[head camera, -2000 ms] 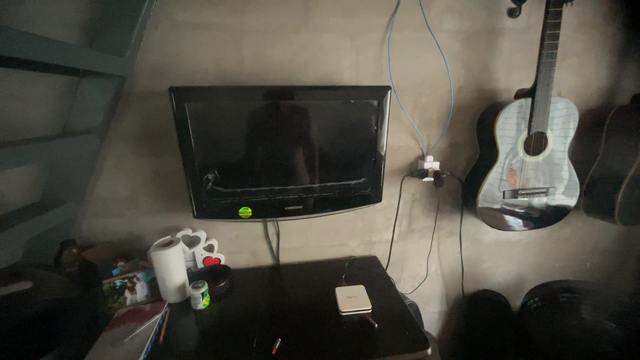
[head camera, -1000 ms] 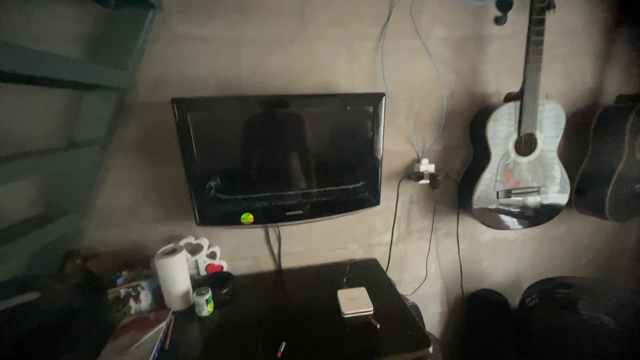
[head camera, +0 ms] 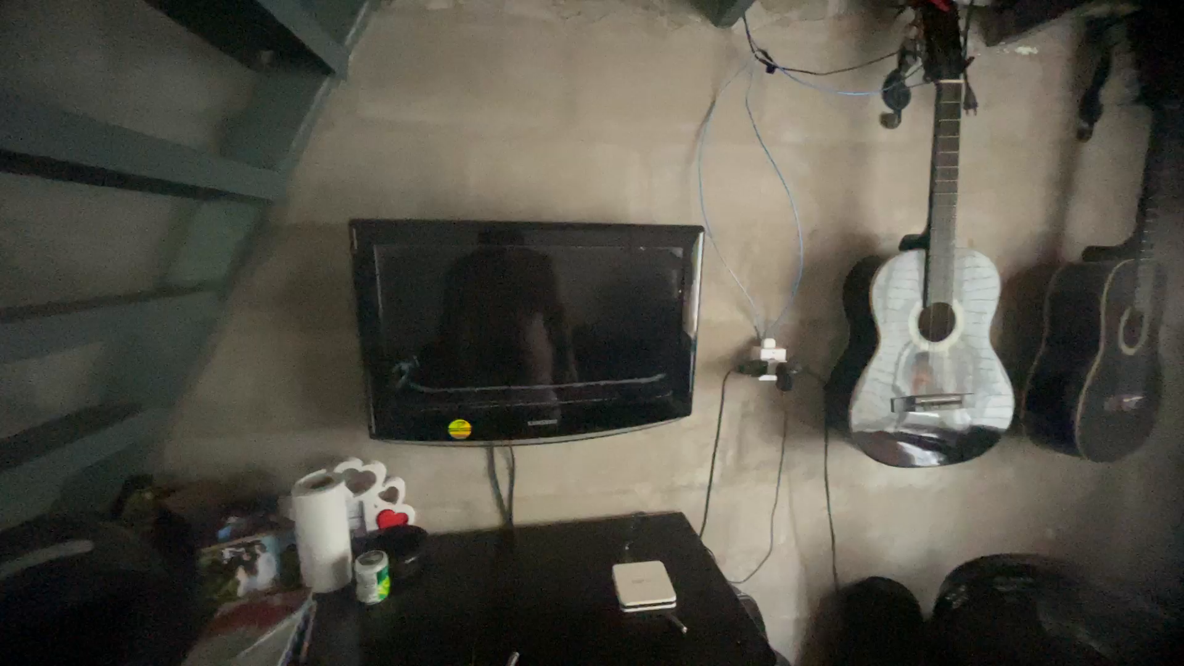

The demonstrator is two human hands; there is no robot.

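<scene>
Neither my left hand nor my right hand shows in the head view. A switched-off Samsung television hangs on the wall, with a dim human-shaped reflection in its screen. Below it stands a dark table. On the table lies a small white box-shaped device with a cable end beside it. At the table's left stand a white paper roll, a small jar with a green label, a dark round bowl and a white heart-shaped frame.
Two guitars, one light-fronted and one dark, hang at the right. A wall outlet with plugs has cables running from it. Grey-green open stairs slope at the left. Papers lie lower left; dark rounded objects stand lower right.
The view has tilted up, so more of the upper wall and guitar necks shows. Nothing in the scene has plainly moved.
</scene>
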